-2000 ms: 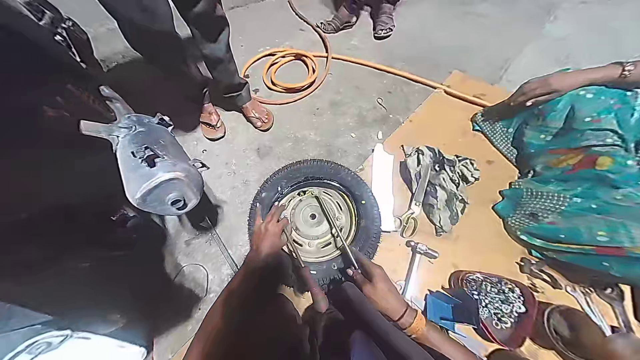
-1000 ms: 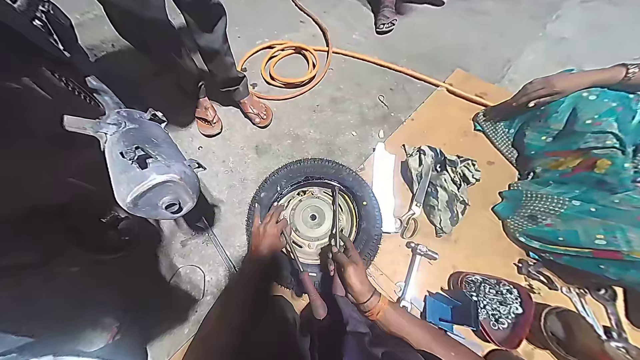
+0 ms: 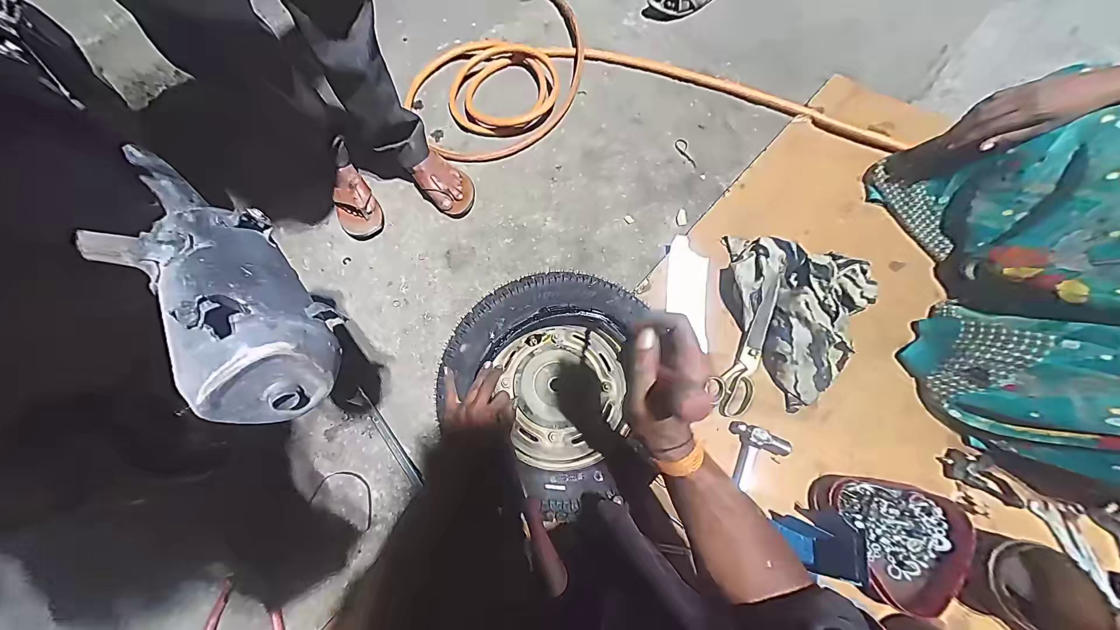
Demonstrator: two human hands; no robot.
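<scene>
A black rubber tyre lies flat around a cream metal wheel rim on the ground in front of me. My left hand rests on the left side of the tyre and rim, fingers spread; its palm side is in shadow, and whether it holds anything is unclear. My right hand is raised at the right side of the tyre, blurred, with the fingers curled; no tool shows plainly in it. A lever with a reddish handle lies below the rim, near my legs.
Scissors lie on a camouflage cloth, right of the tyre. Nearby are a hammer, a blue box and a red tray of small metal parts. A metal canister stands left. An orange hose coils behind. People are close by.
My right hand has moved up and right from the rim, where it held a metal lever. The person's feet at the top have moved mostly out of view.
</scene>
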